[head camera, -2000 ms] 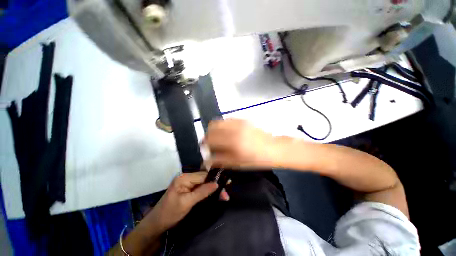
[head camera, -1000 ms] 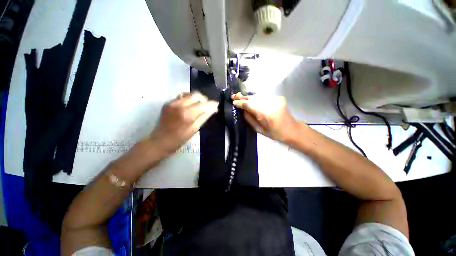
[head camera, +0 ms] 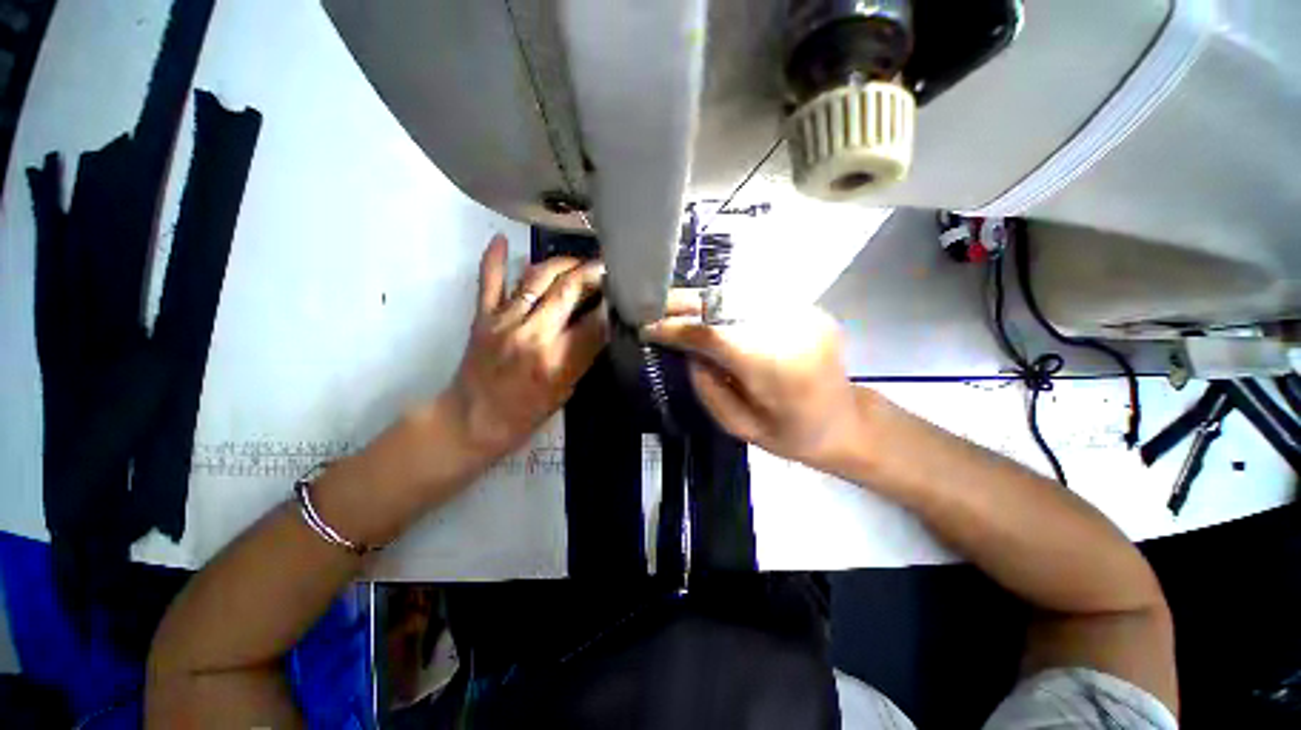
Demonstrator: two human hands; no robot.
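The black fabric panel (head camera: 605, 499) lies under the needle area and hangs over the table's near edge. A zipper chain (head camera: 655, 382) runs down its middle as a light dotted line. My left hand (head camera: 531, 347) rests on the fabric left of the needle, fingertips at its edge. My right hand (head camera: 763, 374) pinches the zipper tape just below the presser foot (head camera: 702, 254). The white sewing machine head (head camera: 628, 129) hides the needle point and part of my fingertips.
Black fabric strips (head camera: 100, 328) are piled at table left. Red-white snips (head camera: 973, 237) and knotted black cord (head camera: 1040, 374) lie right of the needle. Dark sticks (head camera: 1203, 445) lie at far right. A cream knob (head camera: 852, 139) is on the head. A blue crate (head camera: 331, 663) shows below the table.
Both hands have moved from near the lap up to the needle, bringing the zipper piece onto the panel. Since one second ago, the left hand has spread flatter on the fabric. The view has shifted closer.
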